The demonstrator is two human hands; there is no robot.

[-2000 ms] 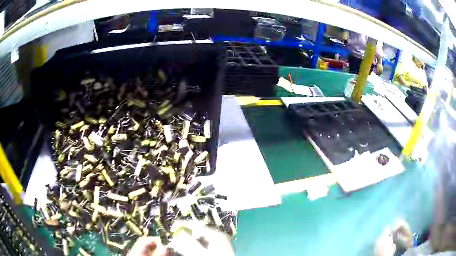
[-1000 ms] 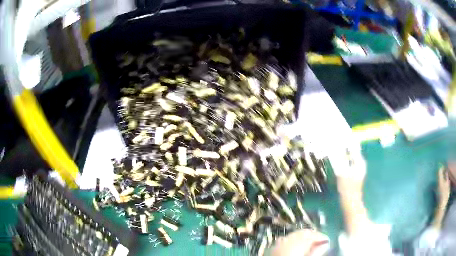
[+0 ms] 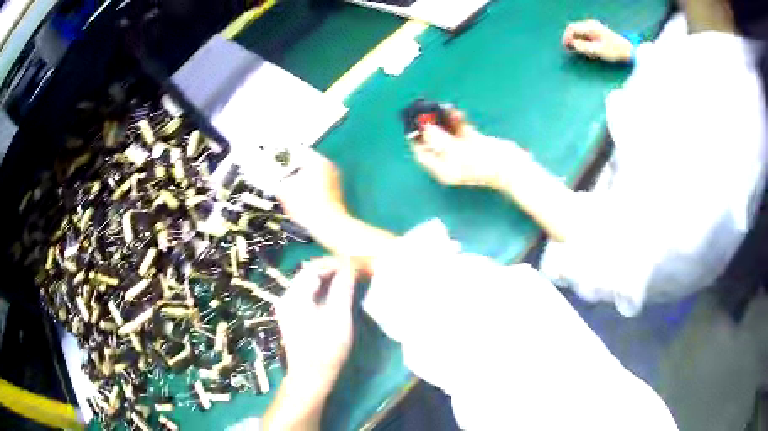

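Observation:
Many binder clips (image 3: 152, 261) with cream strips and thin silver wires lie in a loose pile at the left, spilling from a large black bin onto the green mat. My left hand (image 3: 316, 316) is at the pile's right edge, fingers curled; whether it holds something is hidden. My right hand (image 3: 312, 189) reaches across above it, over the pile's upper right edge beside a white board (image 3: 253, 93). Its fingers are washed out by glare, with a small dark spot near them; I cannot tell what they hold.
A person in a white smock (image 3: 682, 168) sits at the right. That person's one hand holds a small black part (image 3: 421, 118) with a red spot; the other rests on the green mat (image 3: 497, 76). A white scrap (image 3: 400, 55) lies by the yellow line. A yellow post (image 3: 38, 406) is lower left.
The view has swung right and tilted, so the pile now sits at the left and the neighbouring person shows at the right. My left hand has come more into view.

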